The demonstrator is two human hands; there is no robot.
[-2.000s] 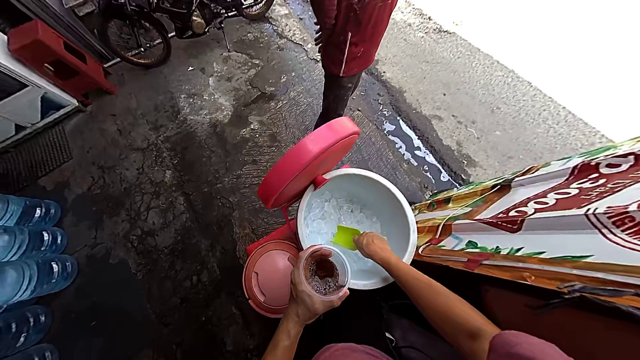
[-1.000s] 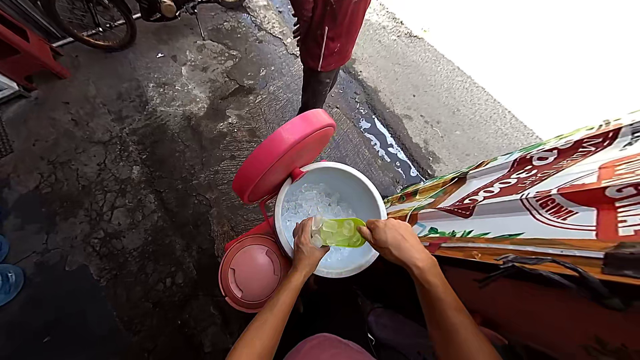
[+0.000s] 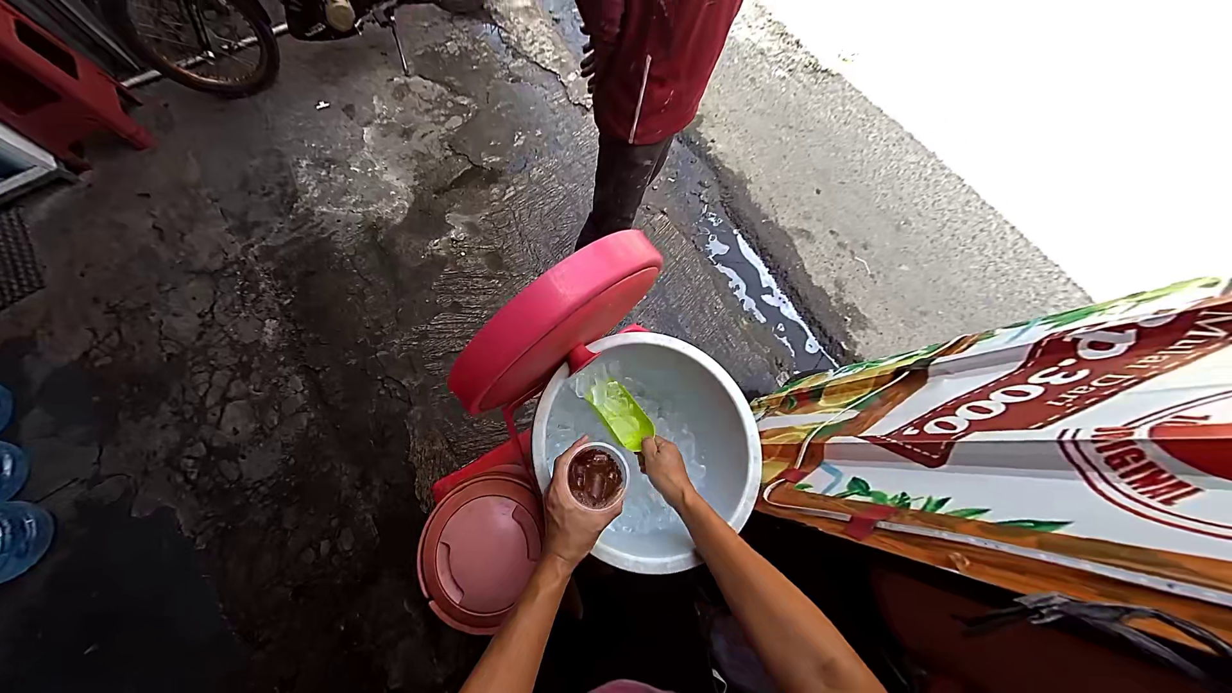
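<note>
My left hand (image 3: pixel 576 510) holds a clear plastic cup (image 3: pixel 597 477) of dark brown drink with ice in it, over the near left rim of a round cooler (image 3: pixel 739 433). My right hand (image 3: pixel 666 470) grips the handle of a lime-green plastic scoop (image 3: pixel 621 414), which bears ice cubes and lies to the upper right of the cup, apart from it. Ice (image 3: pixel 688 438) covers the bottom of the white cooler. Its pink lid (image 3: pixel 558 318) is tipped up at the back left.
A lidded pink bucket (image 3: pixel 486 553) stands left of the cooler. A printed banner (image 3: pixel 1001 433) hangs at the right. Ahead stands a person in dark red shorts (image 3: pixel 654 72). A red plastic stool (image 3: pixel 63 87), a bicycle-like wheel (image 3: pixel 207 43) and water bottles (image 3: pixel 19 534) are at the left.
One second ago the scoop was tilted over the cup at my left hand; now it is drawn away over the ice, with its blade pointing up and left. The drink's surface shows again.
</note>
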